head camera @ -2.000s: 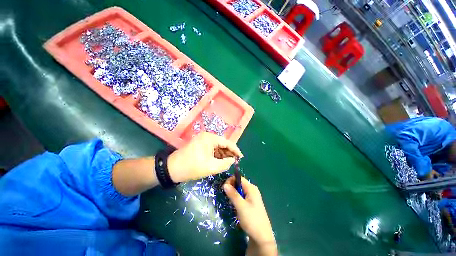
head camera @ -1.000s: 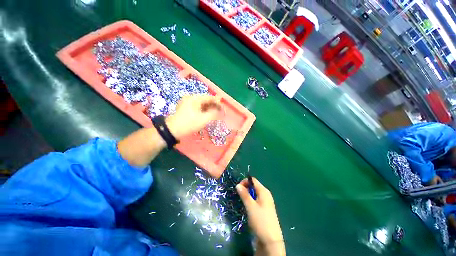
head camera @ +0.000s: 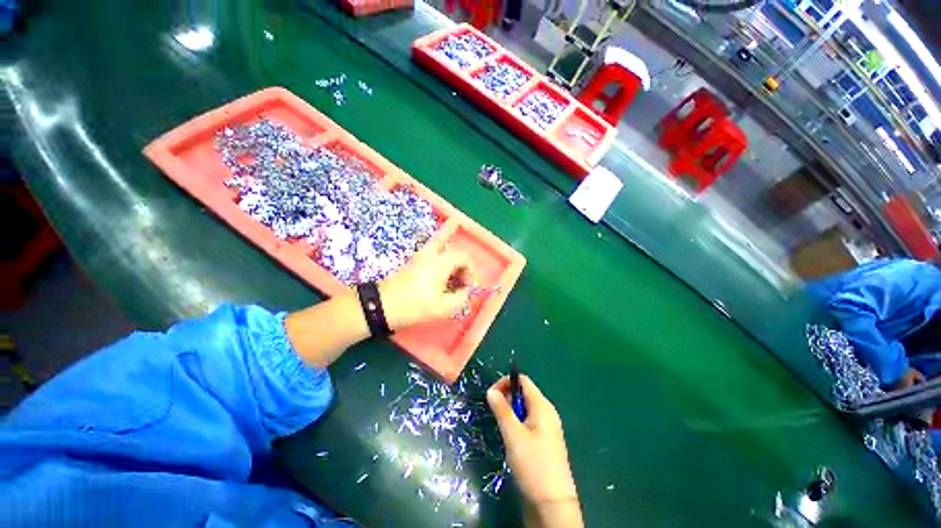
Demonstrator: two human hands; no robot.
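Note:
My left hand (head camera: 421, 291), with a black wristband, reaches over the end section of the salmon-pink tray (head camera: 222, 204). Its fingers are curled down by a few small silvery parts (head camera: 475, 299); whether it pinches any is unclear. A large heap of metal-and-white components (head camera: 320, 201) fills the tray's joined sections. My right hand (head camera: 534, 438) holds small blue-handled cutters (head camera: 518, 400), dark jaws pointing up, just below the tray's near corner and apart from my left hand. Thin bright offcuts (head camera: 428, 418) lie scattered on the green surface left of the cutters.
Loose component clusters (head camera: 501, 184) lie beyond the tray. A redder divided tray (head camera: 516, 91) and a white card (head camera: 595, 195) are at the far side. Red stools (head camera: 704, 138) stand on the floor. A person in a blue smock (head camera: 877, 309) works at the right beside silvery piles.
My left hand has left the cutters and moved to the tray, first near the divider, now over the end section. My right hand still holds the cutters. The view has shifted slightly.

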